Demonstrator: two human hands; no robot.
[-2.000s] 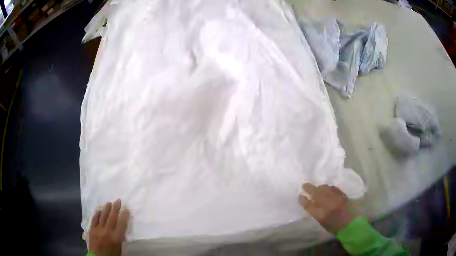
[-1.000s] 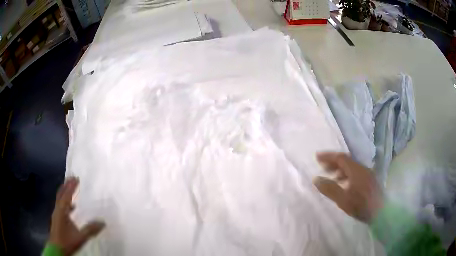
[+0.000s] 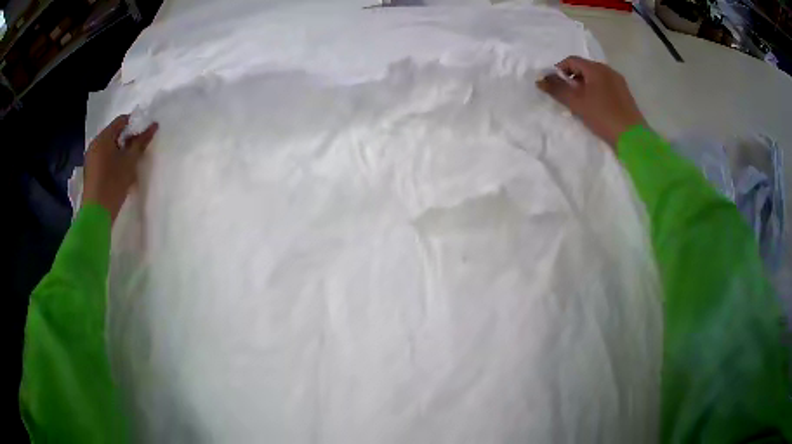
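Note:
A thin, wrinkled white cloth piece (image 3: 365, 260) is spread wide before me and runs down to the lower edge of the picture. My left hand (image 3: 117, 160) pinches its far left corner. My right hand (image 3: 595, 95) pinches its far right corner. The far edge of the piece runs unevenly between my hands. The stack of white pieces (image 3: 347, 39) lies under and beyond it, and its layered edges show at the far side and at the left. Most of the stack is hidden by the piece.
Pale blue cloth (image 3: 760, 195) lies heaped at the right, partly behind my green sleeve. A thin dark blade-like tool (image 3: 662, 35) and the red base of a small item (image 3: 599, 4) are at the top right, near potted plants (image 3: 695, 17). Shelves (image 3: 52, 43) stand at the top left.
Both hands have moved forward, away from me, and now grip the far corners of the white piece. The piece is stretched out between them. Earlier both hands were open over the stack.

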